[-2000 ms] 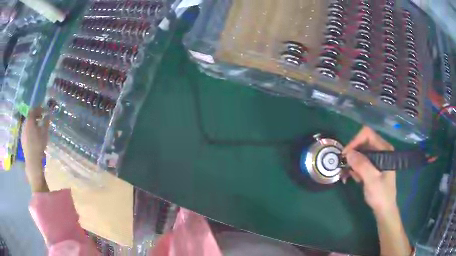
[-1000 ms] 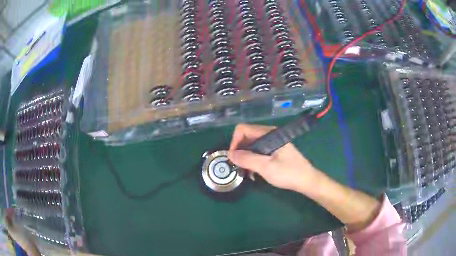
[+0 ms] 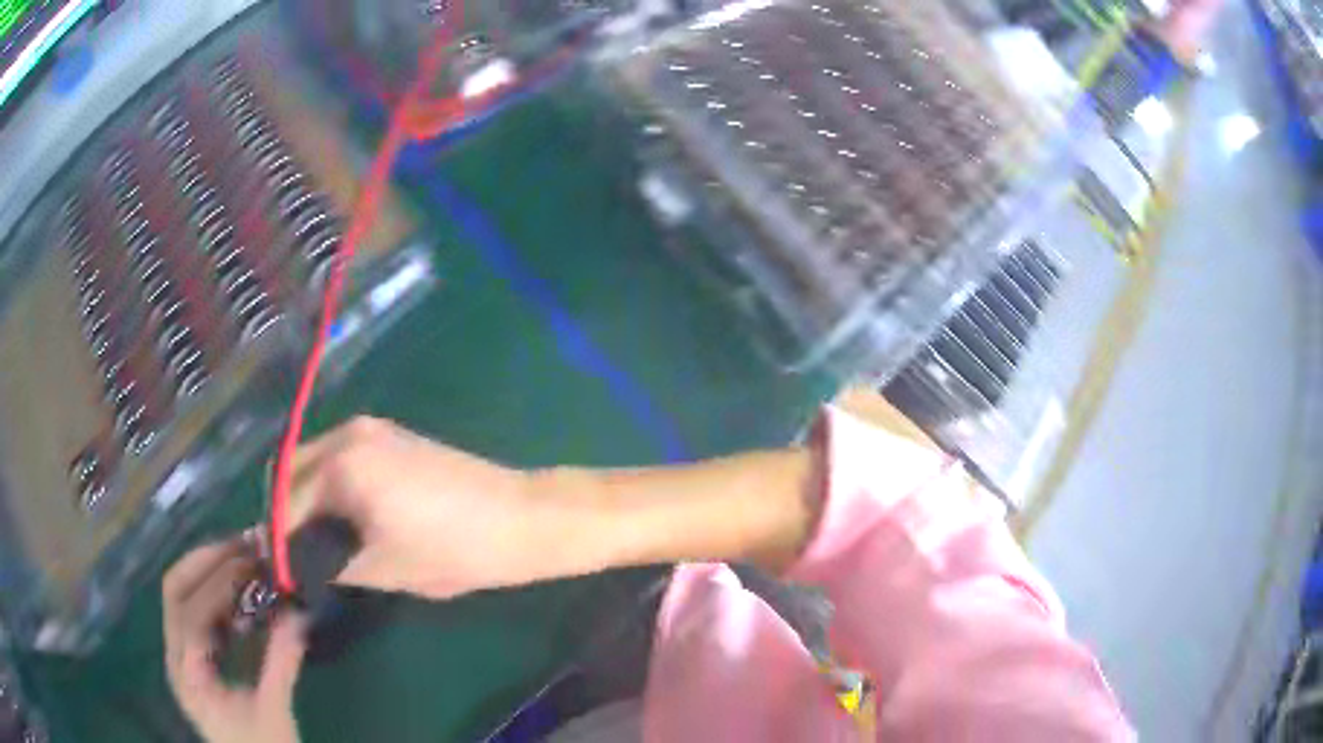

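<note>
My right hand [image 3: 385,501] is at the lower left, closed around the black-handled tool [image 3: 322,552]. The tool's red lead [image 3: 331,290] runs up from it across the main tray's right edge. My left hand [image 3: 218,639] is just below and left of it, fingers curled around a small shiny component [image 3: 257,598]; this spot is blurred. The two hands almost touch. The round silver fixture cannot be seen. The main clear tray [image 3: 36,479] at the left holds rows of dark discs with shiny rims and red wires.
Another filled clear tray [image 3: 813,349] stands at the upper right, with more trayed parts [image 3: 1001,319] below it. A blue line [image 3: 551,319] crosses the green mat [image 3: 479,392]. A red strip [image 3: 450,113] lies near the top. A grey floor [image 3: 1204,363] shows at the right.
The view has swung right, so the main tray now sits at the left. My left hand has come in beside my right hand. My right hand still holds the tool; the fixture has left sight.
</note>
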